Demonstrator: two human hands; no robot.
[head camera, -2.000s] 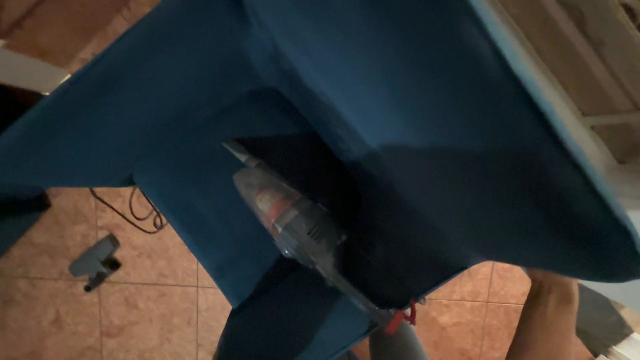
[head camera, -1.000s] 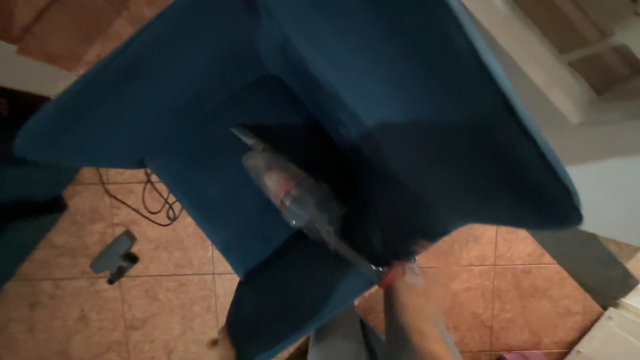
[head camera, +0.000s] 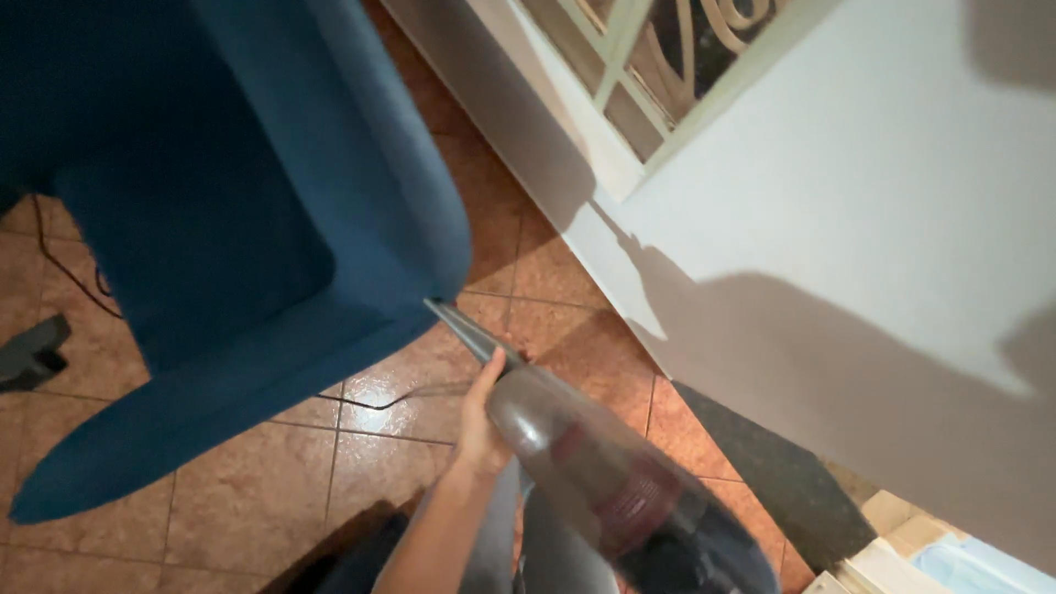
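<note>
A handheld vacuum cleaner (head camera: 610, 478) with a clear dust bin and a dark body slants across the lower middle. My left hand (head camera: 483, 417) holds its front end, the thumb lying near the base of the grey crevice nozzle (head camera: 468, 330). The nozzle's tip is at the outer edge of a blue upholstered armchair (head camera: 396, 206), by the corner where back and arm meet; whether it touches the fabric I cannot tell. The vacuum's rear end runs out of the frame at the bottom, and my right hand is not in view.
Reddish floor tiles (head camera: 247, 487) surround the chair. A grey vacuum floor head (head camera: 33, 353) lies at the left edge, near a dark cable (head camera: 66, 268). To the right rises a white wall (head camera: 866, 190) with a grilled window or door (head camera: 627, 82). Boxes (head camera: 899, 544) stand at bottom right.
The vacuum cleaner lay across the armchair earlier; now it is held up beyond the chair's outer edge. My left hand has come onto its front end. The view has swung right.
</note>
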